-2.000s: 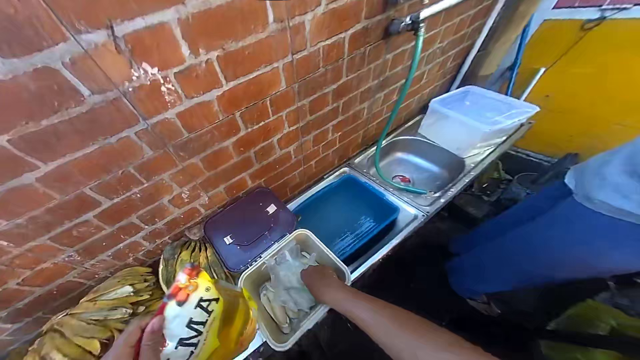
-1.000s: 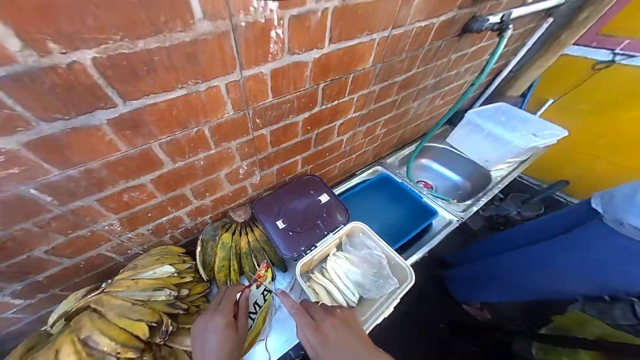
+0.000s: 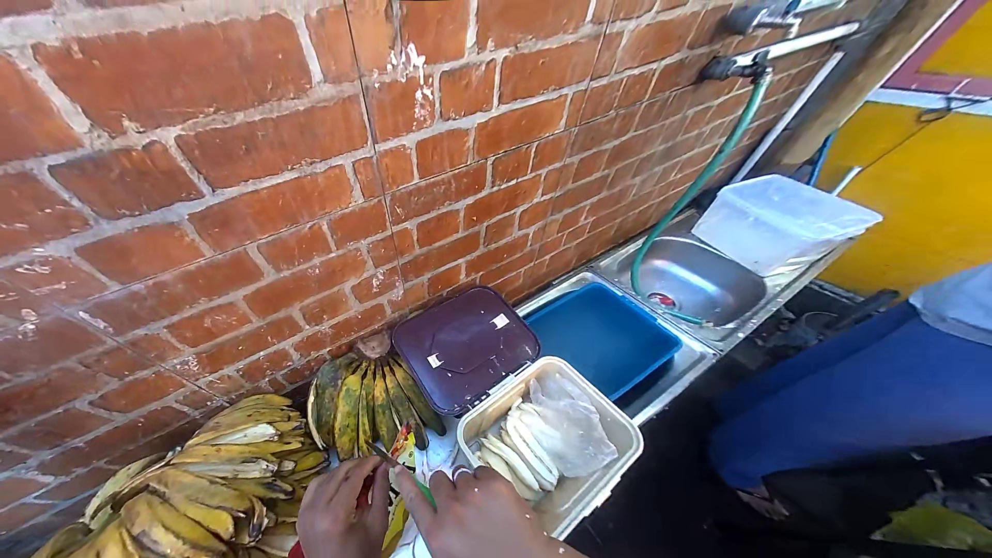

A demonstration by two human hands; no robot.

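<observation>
At the bottom middle my left hand [image 3: 343,508] grips the top of a yellow printed plastic packet [image 3: 397,515]. Beside it, my right hand [image 3: 473,515] is closed around a green-handled knife [image 3: 422,490], its blade at the packet's top edge. My fingers hide much of both. Just right of my hands stands a cream plastic container [image 3: 624,449] holding peeled bananas [image 3: 521,446] and a clear plastic bag [image 3: 572,430]. Its dark purple lid [image 3: 465,349] lies open behind it. Behind my hands rests a bunch of green-yellow bananas [image 3: 364,403].
A heap of yellow banana peels [image 3: 194,488] lies at left. Along the brick wall [image 3: 256,194] are a blue basin [image 3: 601,341], a steel sink [image 3: 697,283] with a green hose [image 3: 701,182], and a translucent plastic box [image 3: 783,221]. A person in blue [image 3: 837,387] stands at right.
My right hand has left the container and come to the packet beside my left hand. The packet, held up two seconds ago, is now lower between my hands. The view has shifted.
</observation>
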